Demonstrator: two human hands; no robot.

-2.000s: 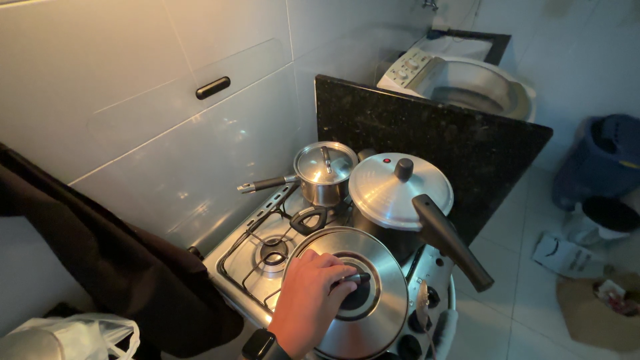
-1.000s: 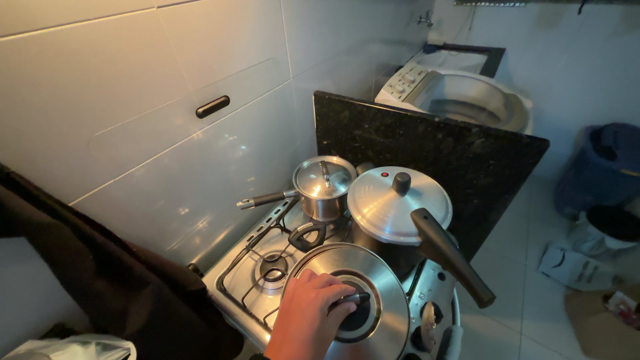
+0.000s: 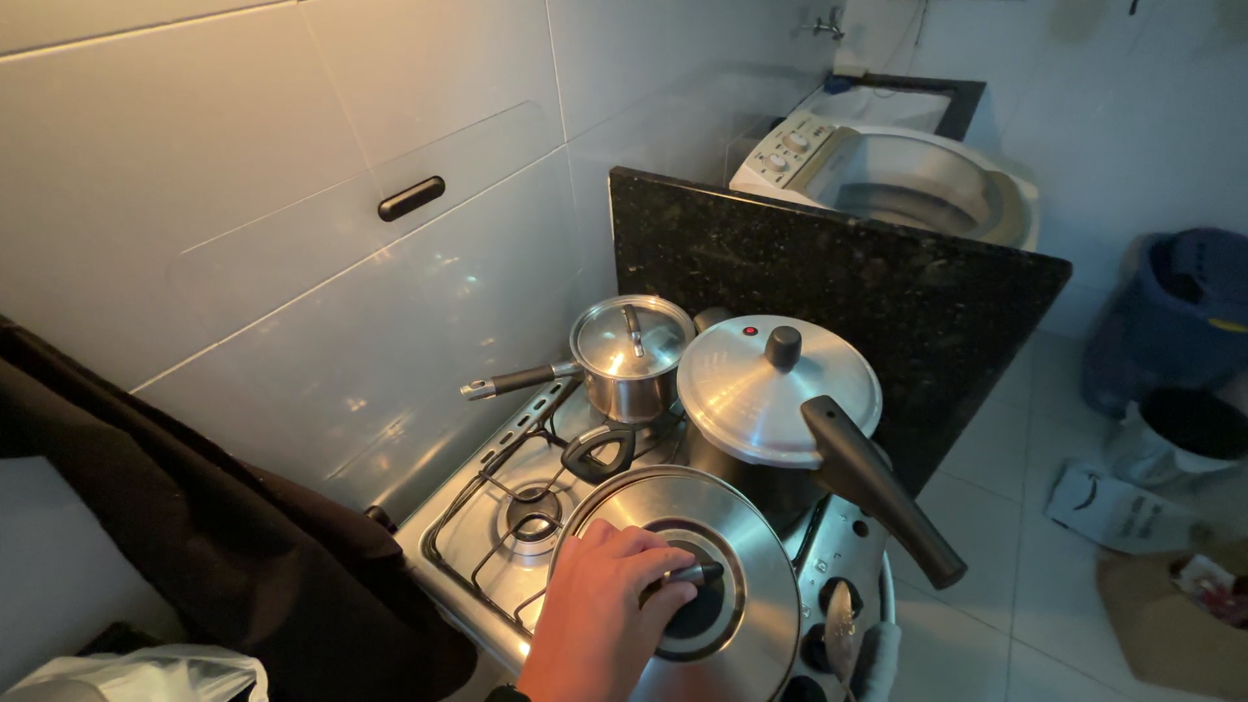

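My left hand grips the black and metal knob of a wide stainless steel lid, which sits on the nearest pot; a dark band shows at my wrist. A black loop handle sticks out from this pot. Behind it, to the right, stands a pressure cooker with a long black handle. At the back left of the gas stove a small lidded saucepan points its handle towards the tiled wall. My right hand is out of view.
A dark speckled stone panel rises behind the stove, with a washing machine beyond. Brown cloth hangs at the left above a plastic bag. A spoon lies by the knobs. A blue bin and boxes stand right.
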